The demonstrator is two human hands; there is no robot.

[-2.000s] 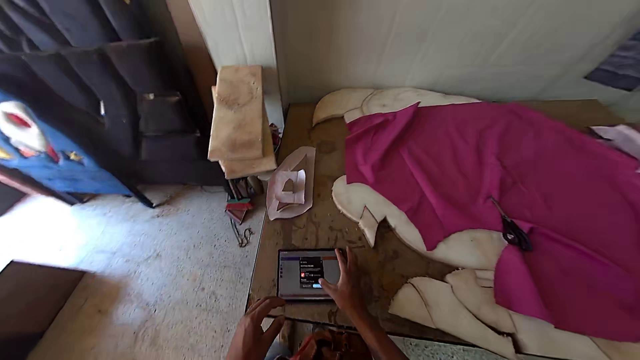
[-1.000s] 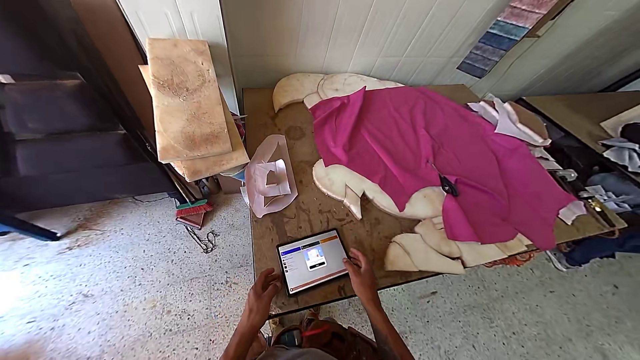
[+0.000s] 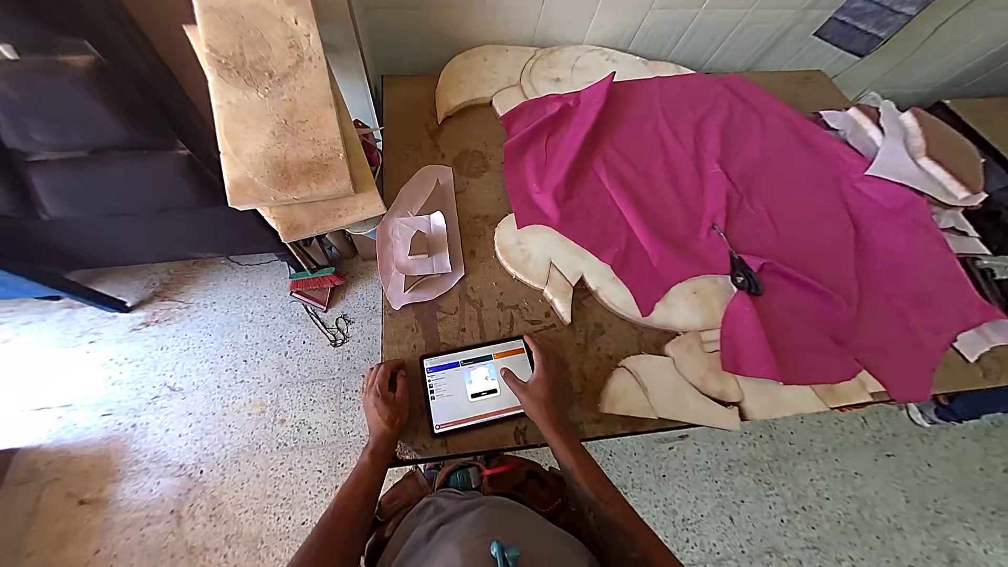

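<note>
A tablet (image 3: pixel 477 386) with a lit screen lies flat near the table's front left corner. My left hand (image 3: pixel 387 400) rests on the table edge just left of it, fingers curled and holding nothing. At the tablet's right edge is my right hand (image 3: pixel 537 383), fingers apart, the thumb over the screen; whether it touches the glass I cannot tell. Magenta fabric (image 3: pixel 677 181) spreads over cream foam pieces (image 3: pixel 606 276), and black-handled scissors (image 3: pixel 743 272) lie on it. Behind the tablet sits pale pink cut sheeting (image 3: pixel 421 236).
The wooden table (image 3: pixel 472 165) stands against a pale wall. Stained boards or foam slabs (image 3: pixel 272 102) rise at its left, above a brush (image 3: pixel 316 279) near the floor. More foam pieces (image 3: pixel 669 390) line the front edge; scraps (image 3: pixel 913 150) pile at the right.
My left hand has moved off the tablet's left side onto the table edge. My right thumb has moved in over the screen since one second ago. The view has shifted.
</note>
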